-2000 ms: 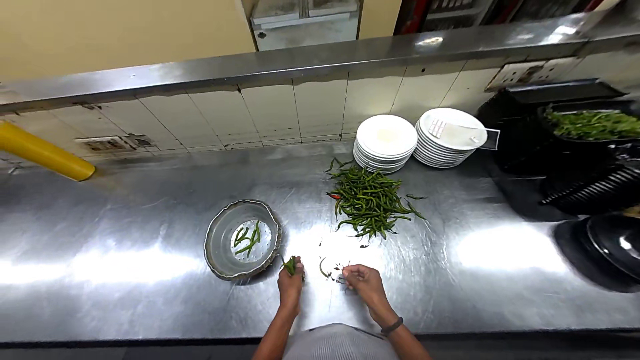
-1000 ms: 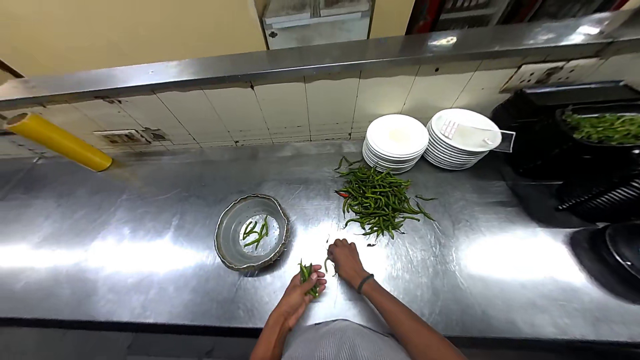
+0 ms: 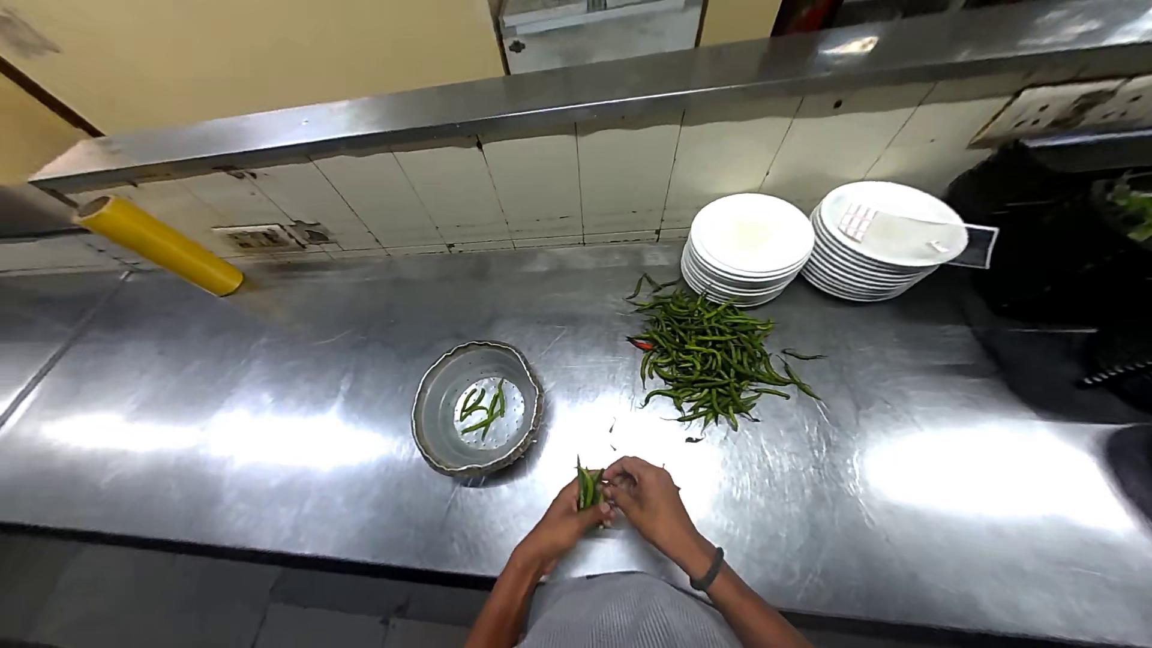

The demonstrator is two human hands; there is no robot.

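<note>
My left hand point(image 3: 565, 520) holds several green chillies point(image 3: 589, 487) upright near the counter's front edge. The fingertips of my right hand point(image 3: 646, 498) pinch at the tops of those chillies; whether they grip one or only a stem is too small to tell. Up and to the right lies a heap of green chillies point(image 3: 711, 355) with a red chilli point(image 3: 640, 344) at its left side. A round grey metal bowl point(image 3: 430, 416) with a perforated bottom stands left of my hands, and a few green chillies point(image 3: 484, 409) lie in it. Small stem bits point(image 3: 693, 440) are scattered below the heap.
Two stacks of white plates point(image 3: 751, 236) point(image 3: 886, 225) stand behind the heap, against the tiled wall. A yellow roll point(image 3: 160, 247) leans at the back left of the steel counter point(image 3: 297, 360). Black containers point(image 3: 1026, 234) fill the right end. A steel ledge point(image 3: 405, 112) runs above the tiles.
My right hand has moved from the counter below the heap to the chillies in my left hand. Both hands are closer together than before.
</note>
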